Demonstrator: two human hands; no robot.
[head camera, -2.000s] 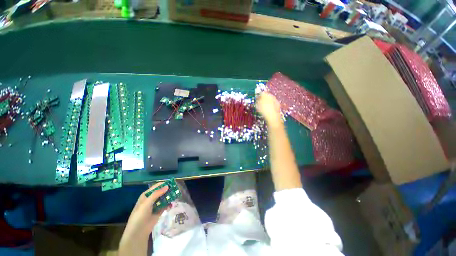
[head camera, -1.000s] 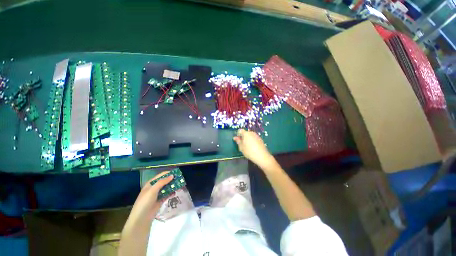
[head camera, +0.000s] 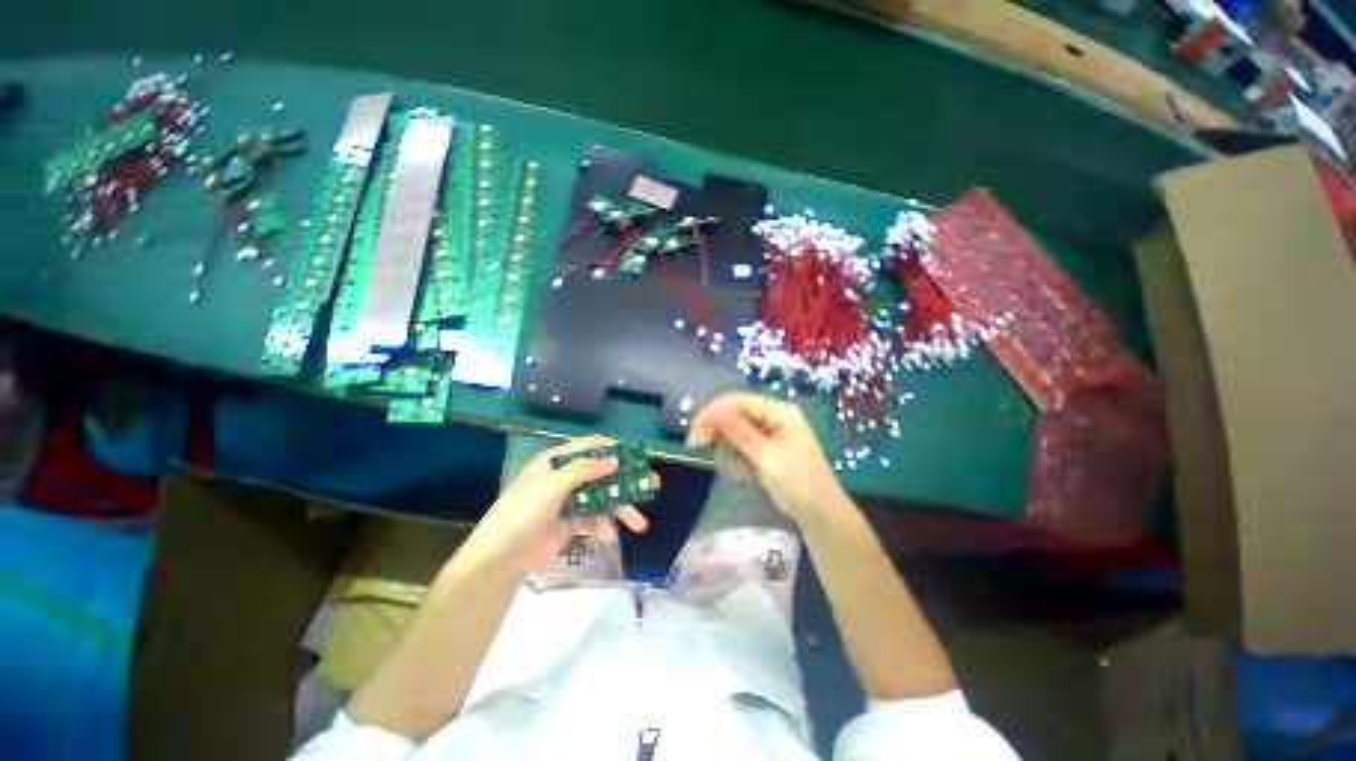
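Note:
My left hand (head camera: 573, 491) holds a short piece of green PCB panel (head camera: 610, 482) with pale components, above my lap in front of the bench edge. My right hand (head camera: 756, 443) is just right of it, near the front edge of the black sheet (head camera: 617, 335), thumb and fingertips together. A small pale spot shows at the fingertips; I cannot tell whether it is a plug. The loose cable pile (head camera: 811, 305), red with white ends, lies right of the black sheet. Small boards with red cables (head camera: 640, 241) lie on the sheet.
Stacked PCB strips (head camera: 483, 238) with pale grey strips (head camera: 405, 231) lie left of the sheet. Farther left are small wired boards (head camera: 246, 176) and another red cable pile (head camera: 141, 156). Red bubble wrap (head camera: 1026, 298) and an open brown carton (head camera: 1279, 402) stand on the right.
My right hand has moved from the cable pile to the front of the black sheet, closer to my left hand. My left hand still holds the panel piece, now slightly higher. The camera view has turned.

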